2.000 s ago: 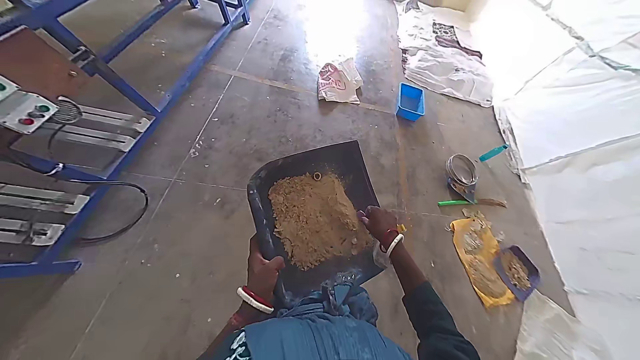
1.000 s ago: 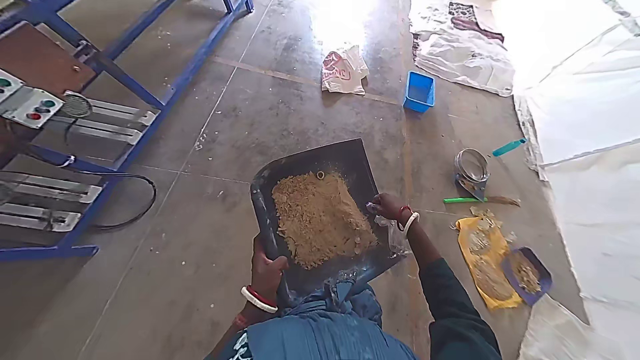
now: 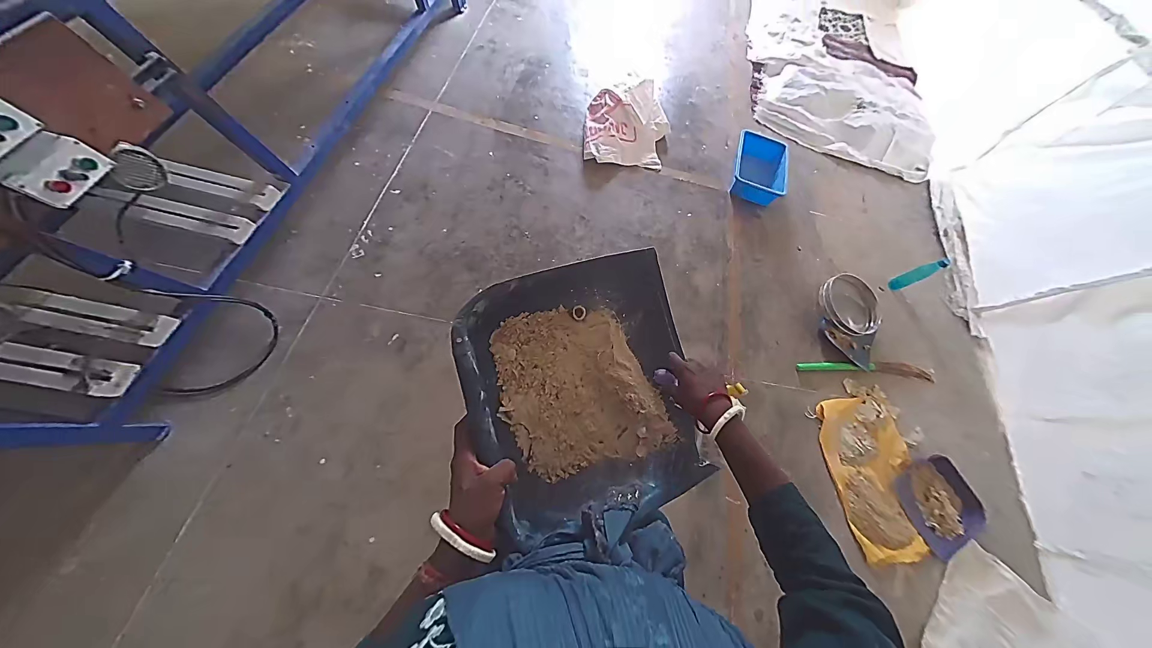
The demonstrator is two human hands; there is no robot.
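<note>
A dark, wide pan [image 3: 558,283] is held tilted in front of my body, its near edge against the blue cloth [image 3: 576,598] I wear. Brown, powdery and flaky material [image 3: 576,396] lies heaped in it, and a small ring [image 3: 579,312] rests near the heap's far edge. My left hand [image 3: 480,486] grips the pan's near left rim, thumb on the inside. My right hand [image 3: 693,385] is at the right rim with its fingers curled; a small purplish thing shows at the fingertips, too small to name.
A blue metal frame [image 3: 315,162] with a control box [image 3: 58,168] stands left. Ahead are a printed bag [image 3: 621,126] and a blue bin [image 3: 760,166]. At right lie a round sieve [image 3: 849,306], a green-handled brush [image 3: 832,366], a yellow sheet [image 3: 841,477], a purple tray [image 3: 976,517] and white sheeting [image 3: 1071,387].
The right hand has shifted slightly along the pan's right side. The left hand still holds the left rim, and the heap looks much the same.
</note>
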